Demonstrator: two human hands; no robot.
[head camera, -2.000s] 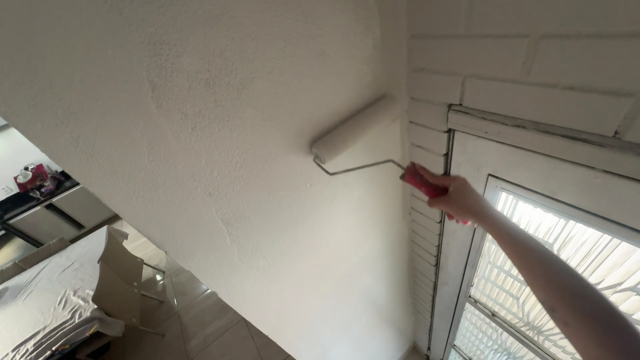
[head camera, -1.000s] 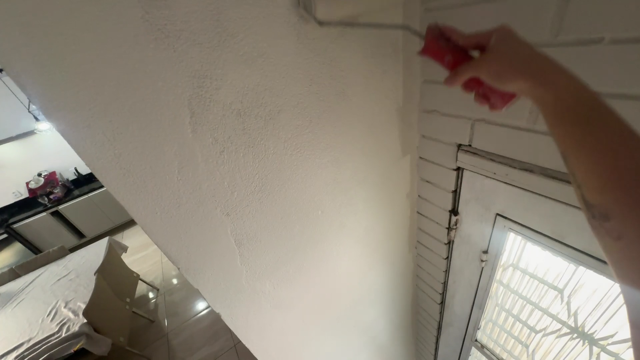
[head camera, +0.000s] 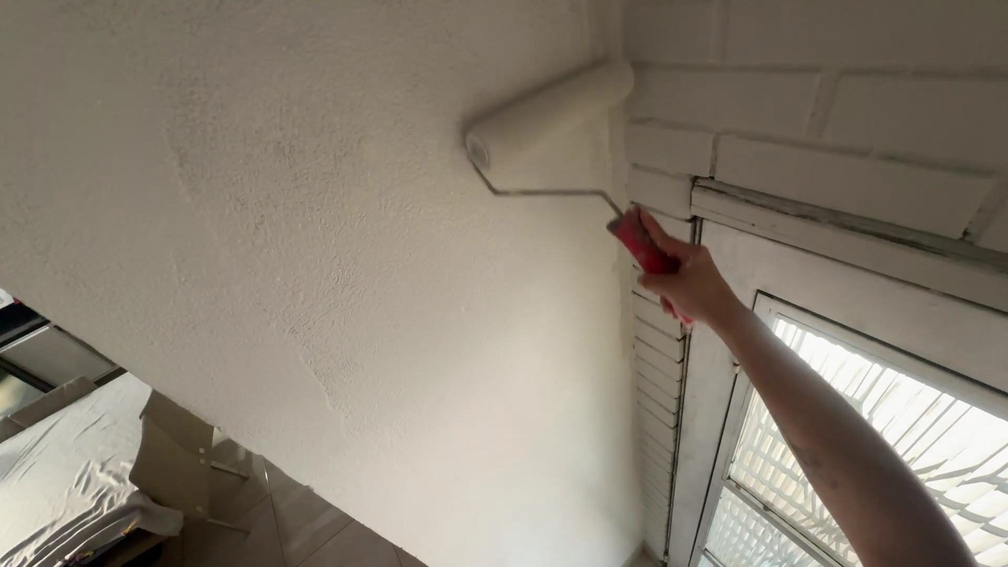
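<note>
My right hand (head camera: 693, 283) grips the red handle of a paint roller (head camera: 551, 114), with the arm reaching up from the lower right. The roller's pale sleeve lies tilted against the textured white wall (head camera: 331, 236), its far end at the corner where the brick wall begins. A bent metal rod joins sleeve and handle. Part of the handle's lower end shows below my fingers. My left hand is not in view.
A white-painted brick wall (head camera: 764, 102) meets the wall at the right, above a framed door with a patterned glass pane (head camera: 850, 394). At the lower left are a cloth-covered table (head camera: 71, 465), a chair (head camera: 169, 449) and a tiled floor (head camera: 291, 512).
Since one second ago my right hand and the roller have come down the wall, and the whole sleeve is in view again. Two seconds ago the roller was also beside the corner.
</note>
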